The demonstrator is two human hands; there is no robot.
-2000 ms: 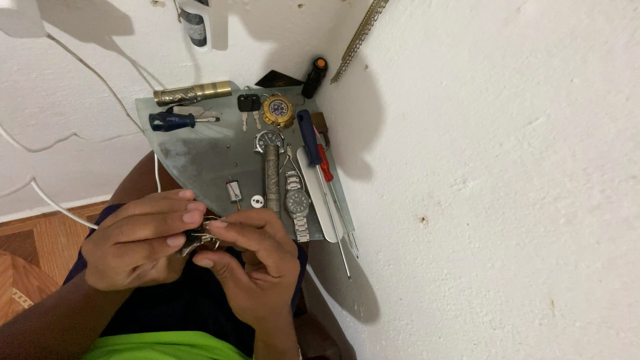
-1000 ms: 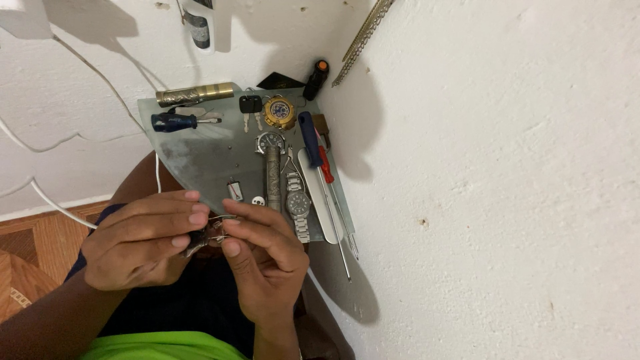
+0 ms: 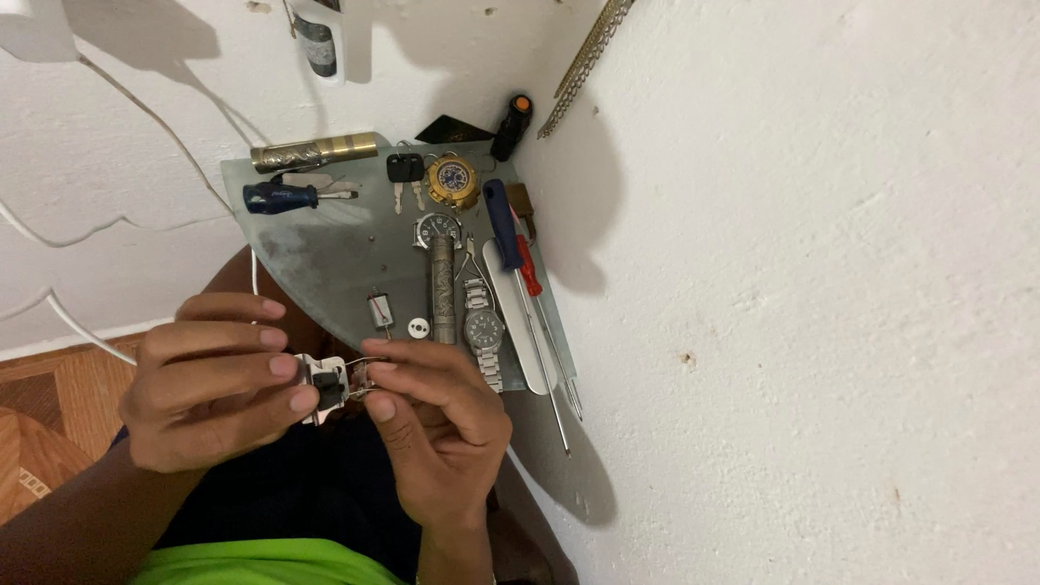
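Over my lap, my left hand (image 3: 215, 386) grips a small metal-and-black-plastic mechanism (image 3: 328, 390) by its left edge. The fingertips of my right hand (image 3: 435, 422) pinch thin metal prongs or wires on the mechanism's right side; what lies between those fingers is partly hidden. Just beyond my hands, on a corner glass shelf (image 3: 325, 268), lie a small electric motor (image 3: 380, 310) and a round white disc (image 3: 418, 328). Near the disc is a dark patterned metal tube (image 3: 443, 284), its far end against a watch with a black dial (image 3: 438, 231).
Around the shelf lie a steel-bracelet watch (image 3: 484, 328), long screwdrivers (image 3: 504, 227), nippers (image 3: 470, 258), a blue stubby screwdriver (image 3: 280, 197), a brass-coloured tube (image 3: 313, 153), keys (image 3: 405, 169), a gold watch (image 3: 452, 180) and a padlock (image 3: 520, 199). White walls border the shelf; a white cable (image 3: 171, 122) hangs left.
The mechanism has been turned and its flat metal face with the black part now shows between my hands. My left fingers have spread apart, and my right hand has shifted slightly to the right.
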